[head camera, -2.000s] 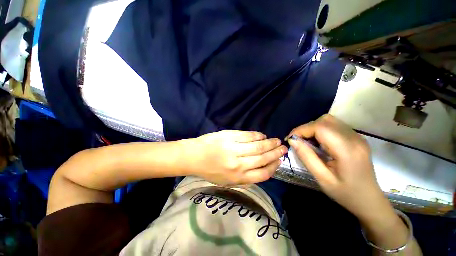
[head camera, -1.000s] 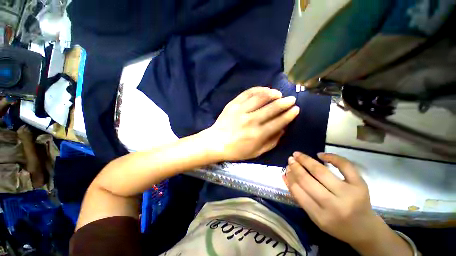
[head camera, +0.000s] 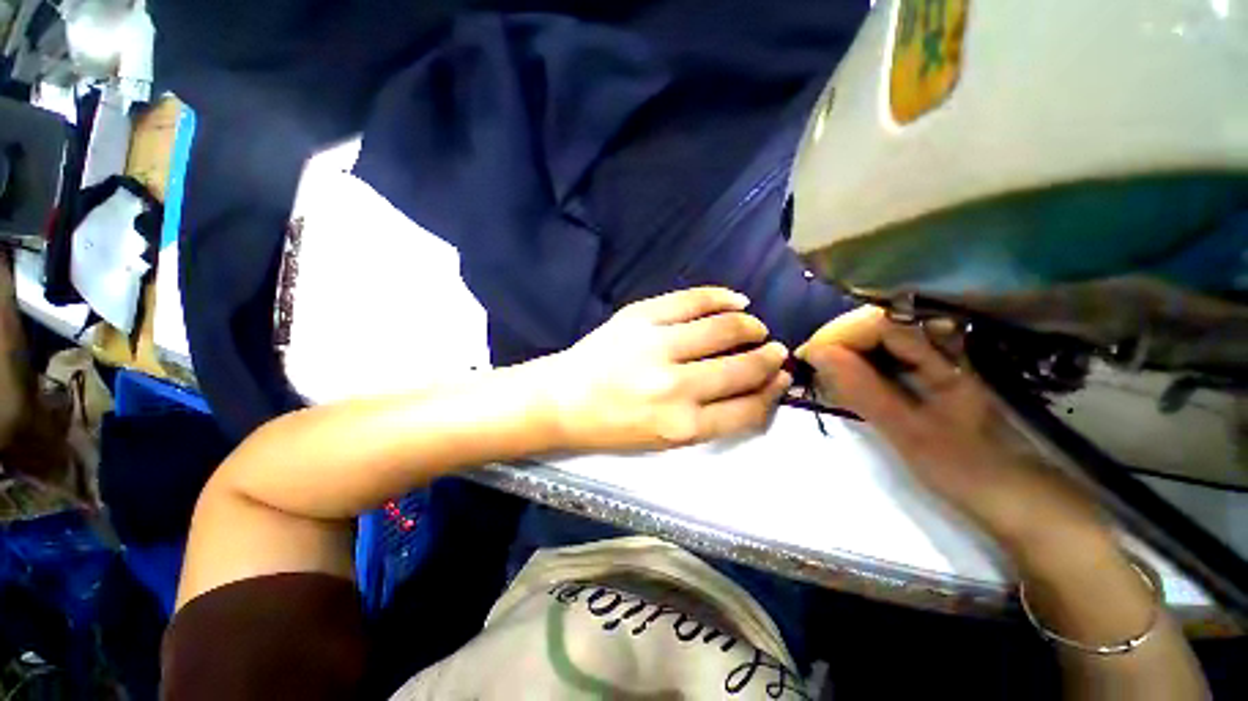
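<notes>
The dark navy garment panel (head camera: 479, 151) lies over the white table and runs under the sewing machine head (head camera: 1040, 123). My left hand (head camera: 684, 370) lies on the panel's near edge, its fingertips close together at a small dark end of tape (head camera: 817, 405). My right hand (head camera: 931, 397) is just right of it, below the machine head, with thumb and fingertips at the same dark end. Thin dark ends stick out between the hands over the white tabletop. The needle and presser foot are hidden by the machine head.
The worn table edge (head camera: 684, 531) runs above my lap. A blue crate (head camera: 372, 555) with red items is below the table at the left. White and black pieces (head camera: 112, 253) lie on a side surface at the far left. Part of another person's arm shows at the left rim.
My right hand has moved up and left from the table edge to the cloth's near edge. My left hand has shifted slightly down towards it. The view has shifted and the machine head shows larger.
</notes>
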